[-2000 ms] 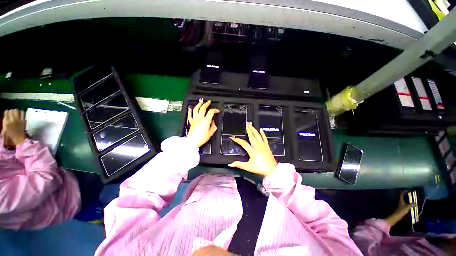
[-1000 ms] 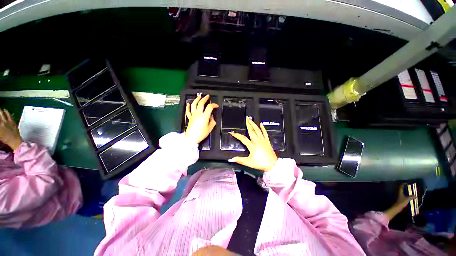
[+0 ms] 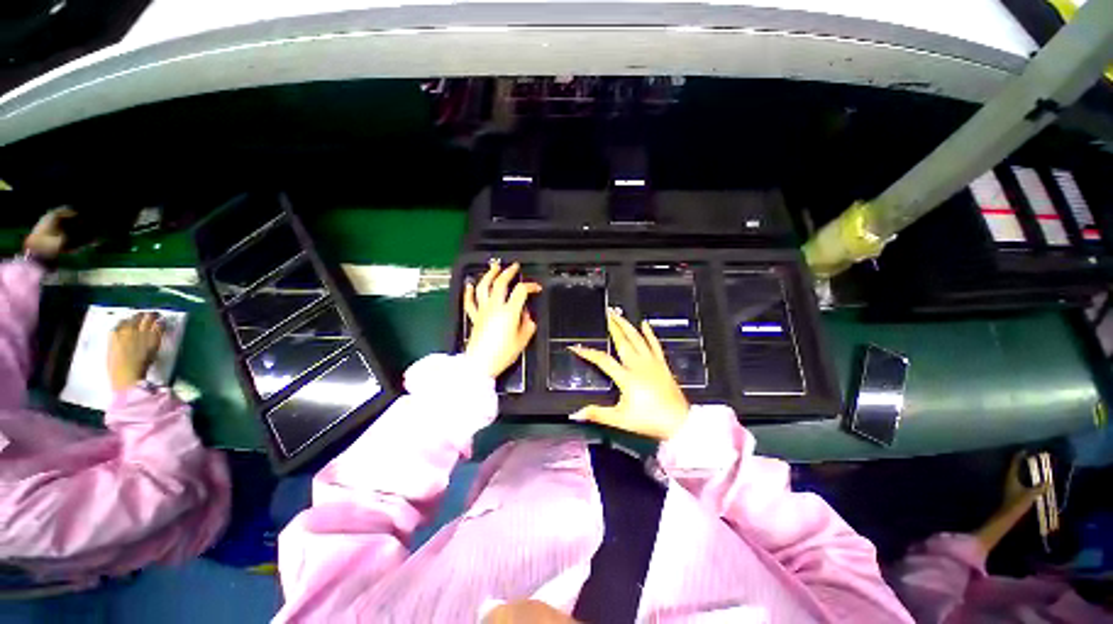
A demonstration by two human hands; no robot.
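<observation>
A black foam tray (image 3: pixel 659 412) lies directly before me with several phones side by side in its slots. My left hand (image 3: pixel 498 323) rests over the leftmost phone (image 3: pixel 513 372) and covers part of it, fingers spread. My right hand (image 3: pixel 641 380) lies at the lower right of the second phone (image 3: pixel 577 315), fingers apart, its tips at that phone's right and lower part. The third phone (image 3: pixel 671 324) and the rightmost phone (image 3: pixel 765 329) each show a small white logo line. Neither hand lifts a phone.
A rear tray (image 3: pixel 696 210) holds two phones with lit logos. An angled tray (image 3: pixel 388 388) of dark phones lies left. A loose phone (image 3: pixel 878 395) lies right on the green bench. A post (image 3: pixel 964 146) stands right. Persons in pink sleeves are at both sides; one has a hand on paper (image 3: pixel 92 356).
My hands keep about the same places on the tray. The view has shifted slightly. The left neighbour's hand now lies on the paper, and another hand shows above it.
</observation>
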